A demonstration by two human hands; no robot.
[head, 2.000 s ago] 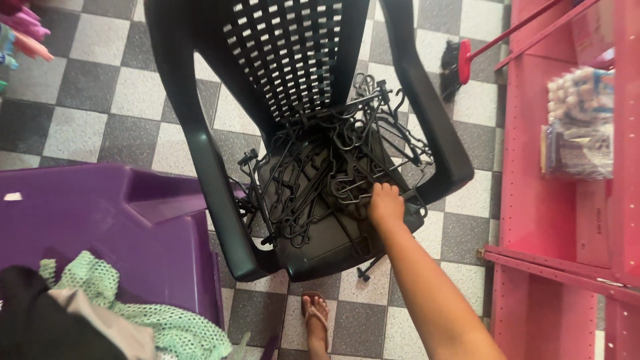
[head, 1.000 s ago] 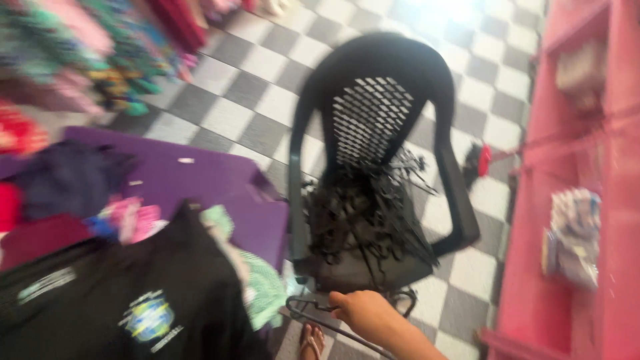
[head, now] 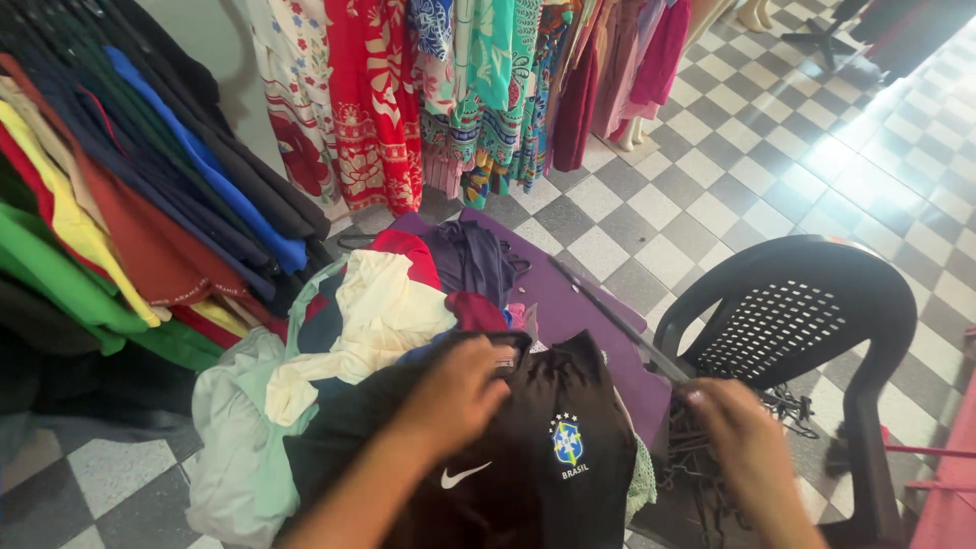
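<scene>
A black football shirt with a Nike mark and a Brasil crest lies spread out at the lower middle, over other clothes. My left hand is at its collar, fingers bent; whether they grip the cloth is not clear. To the right of the shirt, my right hand, blurred, holds a long dark piece, seemingly a black hanger seen edge-on, slanting up and left over a purple plastic surface. More black hangers lie tangled on the seat of a black plastic chair, partly behind my right hand.
Beside the shirt is a heap of clothes with a cream garment on top. Hanging shirts fill the left; patterned dresses hang at the back. Pink shelving stands at the lower right edge, on a checkered floor.
My right hand has moved from the chair's hangers to beside the black shirt, holding a hanger. My left hand has come into view at the collar. The view has swung left.
</scene>
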